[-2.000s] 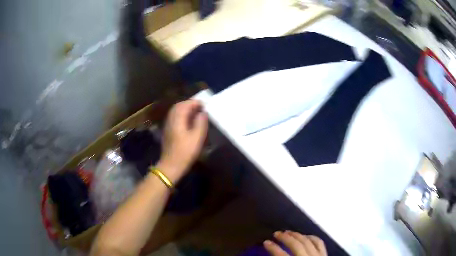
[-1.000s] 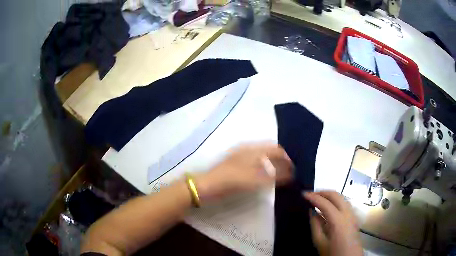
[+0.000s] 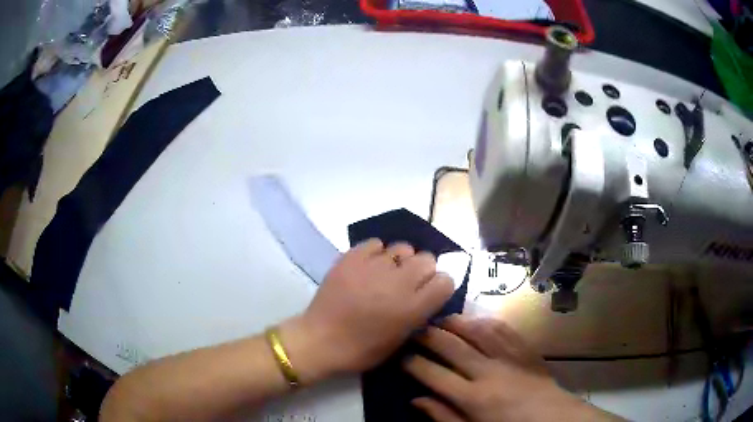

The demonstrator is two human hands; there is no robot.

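Observation:
A dark collar piece (image 3: 402, 228) lies at the front, left of the needle area, with its angled end towards the machine. A pale narrow strip (image 3: 289, 224) runs down to my left hand (image 3: 371, 301), which is closed on it over the dark piece; a pale end shows beyond the fingertips. My right hand (image 3: 487, 367) rests on the dark piece with fingers spread, holding its right edge, close to my left fingertips. The cloth under both hands is hidden. The white sewing machine head (image 3: 528, 165) is at the right, its needle area (image 3: 499, 276) lit.
Another dark piece (image 3: 116, 177) lies at the left beside a tan board (image 3: 78, 148) with plastic bags and scraps. A red basket (image 3: 479, 25) stands behind. Blue handles (image 3: 722, 383) lie at the lower right, right of the machine bed (image 3: 611, 317).
The view has turned towards the machine. The dark piece has moved closer to the needle area. My left hand has taken hold of the pale strip and brought it onto the dark piece.

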